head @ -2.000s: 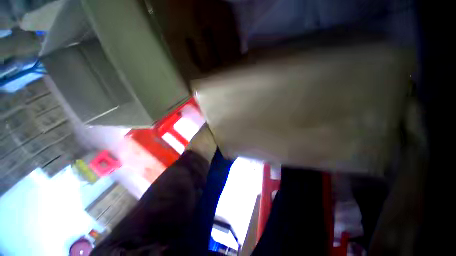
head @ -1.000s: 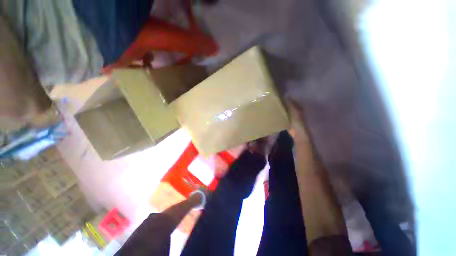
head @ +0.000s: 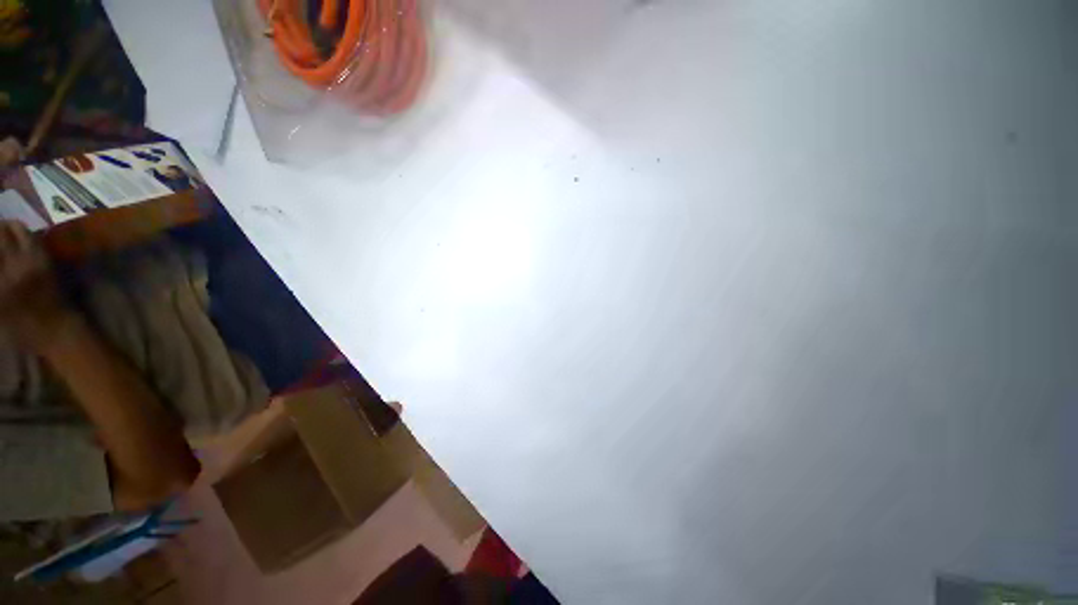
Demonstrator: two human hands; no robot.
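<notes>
Neither of my hands shows clearly. A dark sleeve-like shape is cut off at the bottom edge, and no fingers can be made out there. The white-topped table [head: 709, 355] fills the middle and right of the view. Below its edge, an open brown carton [head: 284, 496] stands on the floor at the lower left. Part of another brown carton [head: 443, 494] shows beside it, mostly hidden by the table edge.
A coiled orange hose or cord [head: 355, 53] in a clear bag lies at the table's top left. At the far left, a person's arm [head: 112, 396] and hands hold a printed box [head: 118, 189]. Something red [head: 491, 555] shows below the table edge.
The view has swung from the floor and lap up over the table. The closed brown carton is now mostly out of sight, and my hands have left the clear view.
</notes>
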